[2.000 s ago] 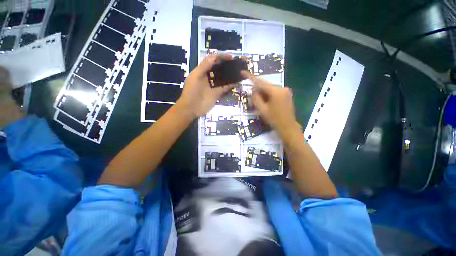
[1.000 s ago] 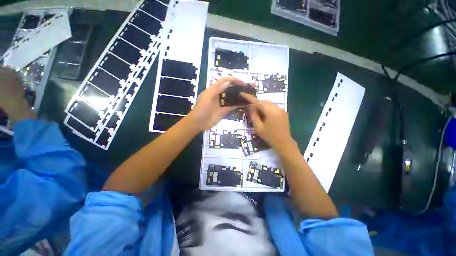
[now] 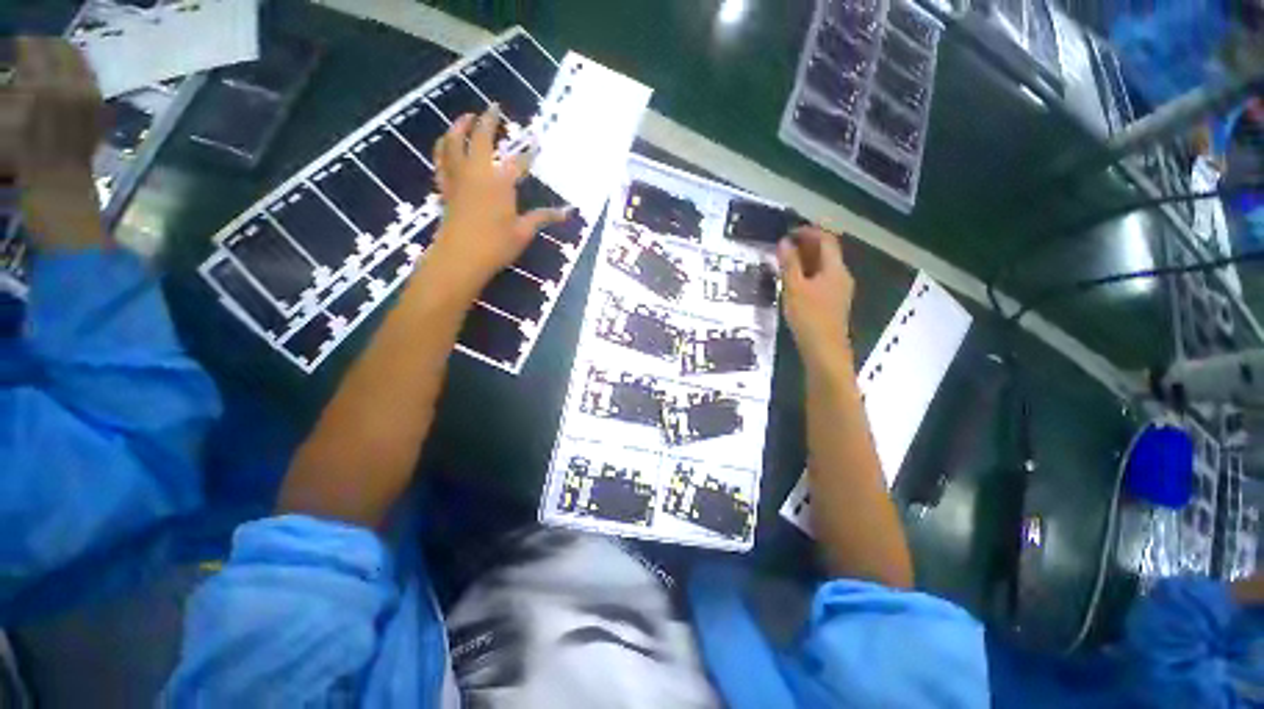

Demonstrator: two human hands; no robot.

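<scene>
The white blister tray (image 3: 552, 515) lies in front of me with circuit boards in its pockets. One circuit board (image 3: 757, 222) is in the top right pocket. My right hand (image 3: 815, 270) has its fingertips at the right end of this board; I cannot tell whether they grip it. My left hand (image 3: 478, 194) is open, fingers spread, over the sticker sheet (image 3: 589, 136) and the pile's edge. The sheet's upper part is bare white; black stickers remain lower down, partly hidden by the hand.
Overlapping spare sticker sheets (image 3: 270, 256) lie at left. A used white liner (image 3: 915, 353) lies right of the tray, partly behind my right forearm. Another filled tray (image 3: 862, 97) is at the back. A neighbour's hand (image 3: 53, 125) and blue sleeve are at far left; cables cross at right.
The board has gone from my hands above the tray into the top right pocket. My left hand has moved left to the sheets, my right hand to that pocket. The view has shifted and tilted.
</scene>
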